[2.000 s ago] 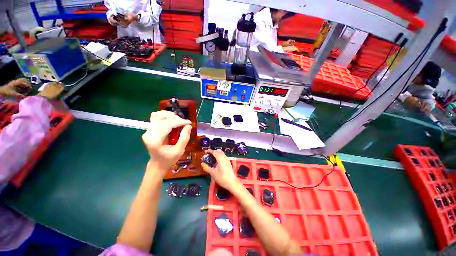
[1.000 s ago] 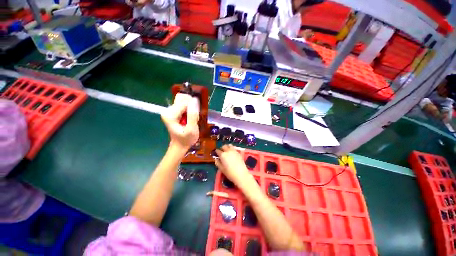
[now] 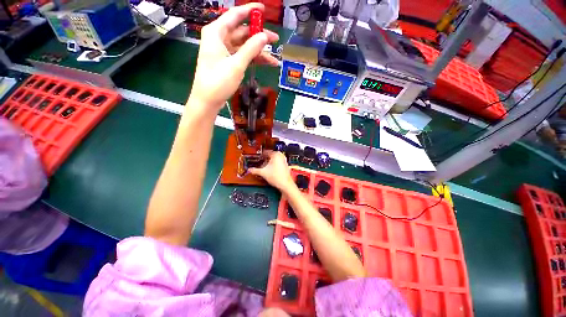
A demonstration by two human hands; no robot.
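The toggle press (image 3: 250, 111) stands upright on its reddish-brown base plate (image 3: 231, 168). Its red press handle (image 3: 256, 22) points up. My left hand (image 3: 224, 59) is raised and closed around this handle. My right hand (image 3: 273, 171) is low at the right side of the base, thumb and fingers on a small dark watch module (image 3: 253, 163) lying in the fixture. The fingers partly hide it. The red blister tray (image 3: 397, 247) lies to the right, with dark watch units in its left pockets, one with a silvery face (image 3: 293, 245).
Loose watch parts (image 3: 249, 199) lie in front of the fixture. A row of dark watch units (image 3: 308, 154) is right of it. Behind are white paper (image 3: 338, 127), a blue tester (image 3: 316, 80) and a power supply (image 3: 375, 96). A thin cable crosses the tray; another tray (image 3: 56, 114) is left.
My left hand has risen from low at the press, and the red handle now stands up in it. My right hand has moved from the tray's edge onto the fixture base. The camera view has shifted.
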